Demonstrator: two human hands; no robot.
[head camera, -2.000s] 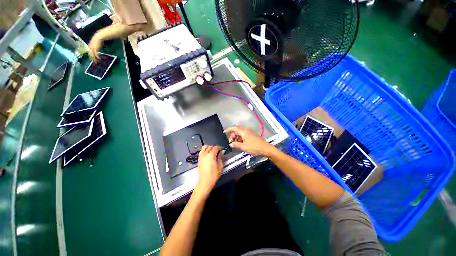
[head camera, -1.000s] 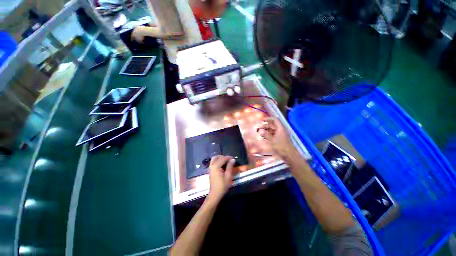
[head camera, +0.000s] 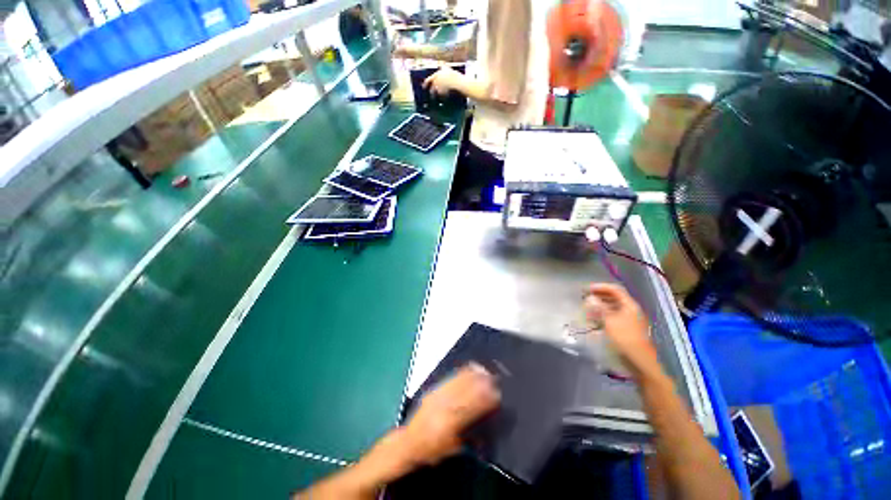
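Note:
A small solar panel (head camera: 523, 400), black back up, lies tilted across the near left part of the light box (head camera: 464, 283), its near corner past the front edge. My left hand (head camera: 459, 405) is blurred and grips the panel by its middle and left part. My right hand (head camera: 615, 317) is over the right side of the box, fingers curled near a thin lead; whether it holds the lead is unclear. The bench meter (head camera: 567, 181) stands at the far end, with red and dark test leads (head camera: 625, 259) running from it.
Several overlapping panels (head camera: 352, 207) lie on the green bench (head camera: 332, 342) at left, and one single panel (head camera: 421, 132) lies farther on. A black fan (head camera: 757, 229) and a blue crate (head camera: 811, 391) are at right. Another person (head camera: 508, 59) works beyond the meter; an orange fan (head camera: 576, 44) stands behind.
The view has tipped up and turned. The light box glow seen a second ago is off. The panel has turned and shifted toward the near left edge with my left hand.

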